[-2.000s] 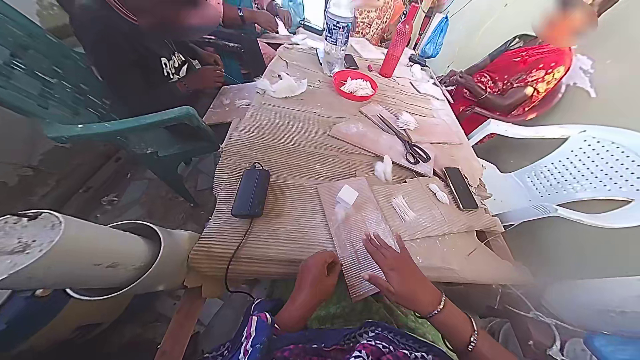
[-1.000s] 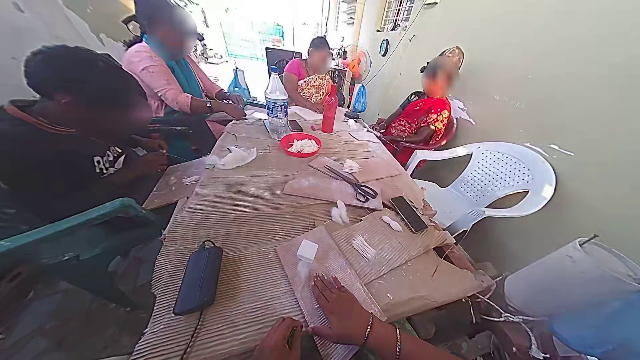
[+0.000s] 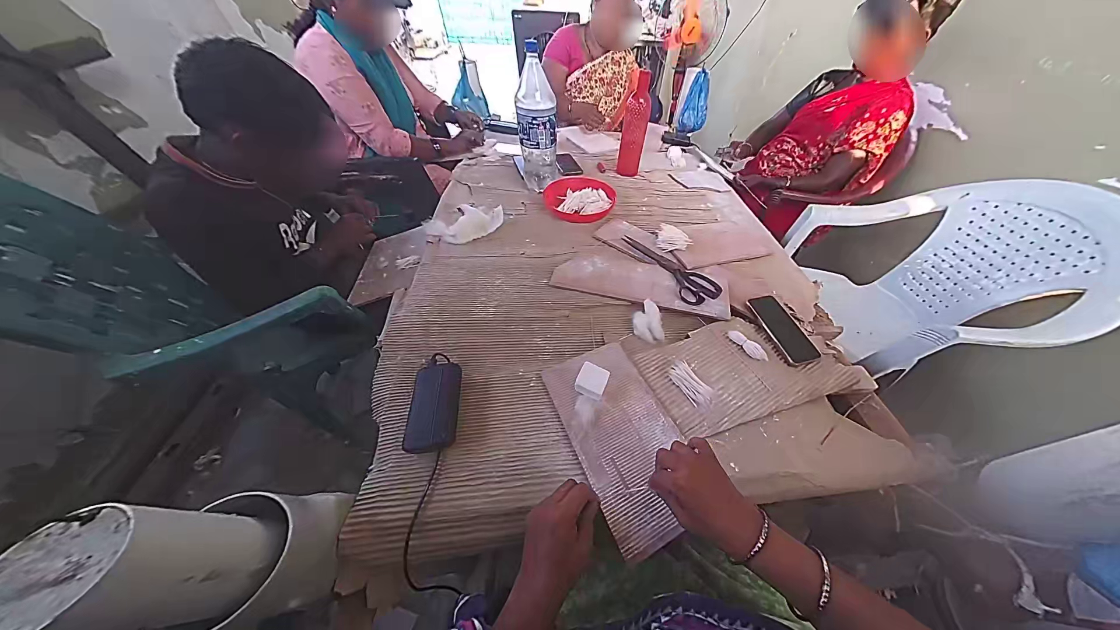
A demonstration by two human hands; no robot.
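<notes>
My left hand (image 3: 564, 525) rests with curled fingers at the lower left edge of a dusty corrugated cardboard strip (image 3: 612, 437). Bent over the strip's right side, my right hand (image 3: 700, 490) has its fingers drawn together. Whether either hand pinches something small cannot be made out. A small white block (image 3: 591, 381) lies near the strip's far end, with a tuft of white cotton (image 3: 586, 411) just below it. To the right, thin white cotton wicks (image 3: 691, 383) lie in a loose pile on another cardboard piece, and a tied white bundle (image 3: 747, 345) is beyond them.
A black power bank (image 3: 433, 404) with a cable lies left; a smartphone (image 3: 784, 330) lies right. Farther off are black-handled scissors (image 3: 687, 280), a red bowl (image 3: 579, 199) of wicks, a plastic bottle (image 3: 535, 122) and a red bottle (image 3: 633, 131). Several people sit around the table beside plastic chairs (image 3: 1006, 254).
My right hand, flat with fingers spread on the cardboard strip before, now has its fingers curled together nearer the strip's right edge. The view has swung about.
</notes>
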